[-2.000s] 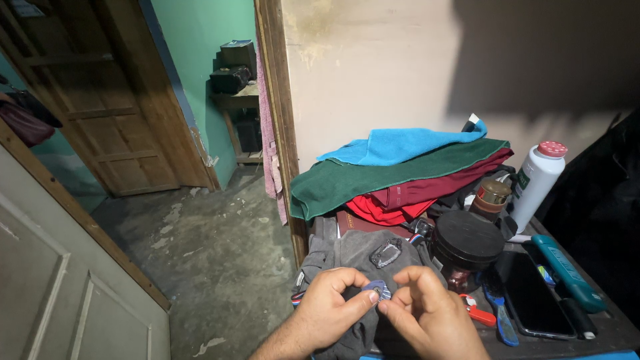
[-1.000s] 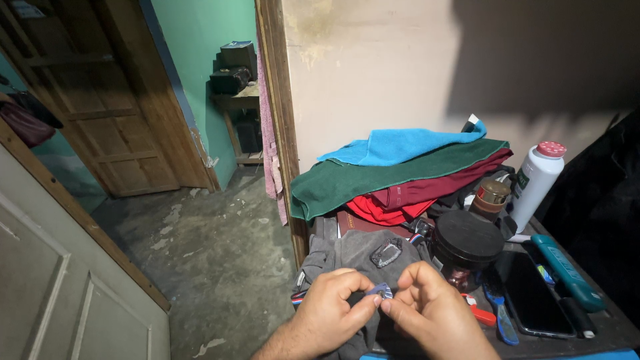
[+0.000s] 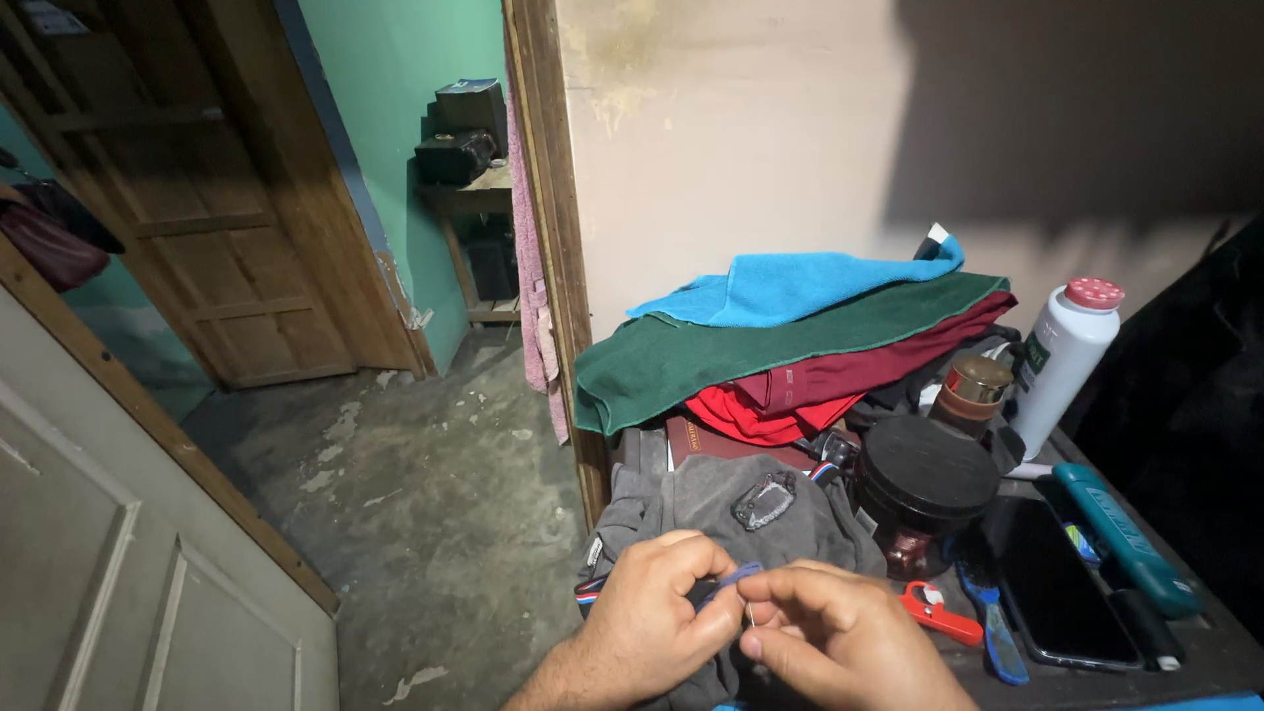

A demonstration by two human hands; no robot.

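My left hand (image 3: 664,612) pinches a small blue-purple piece of fabric (image 3: 739,575) between thumb and forefinger. Close against it, the fingertips of my right hand (image 3: 834,627) meet at the fabric's right edge, where a thin pale strand (image 3: 749,610) shows below; whether it is thread or a needle I cannot tell. Both hands are above a grey garment (image 3: 691,504), on which lies a dark-rimmed oval patch (image 3: 764,501). A red plastic tool (image 3: 940,614) rests just right of my right hand, beside a blue brush (image 3: 991,622).
Folded blue (image 3: 800,286), green (image 3: 770,360) and red cloths (image 3: 770,420) are piled behind. To the right are a black-lidded jar (image 3: 926,474), a white bottle (image 3: 1066,365), a phone (image 3: 1062,583) and a teal case (image 3: 1126,543). A pale door (image 3: 128,553) stands at left.
The fingers of my right hand have shifted at the fabric, and the thin pale strand now shows below them. My left hand keeps its pinch on the fabric.
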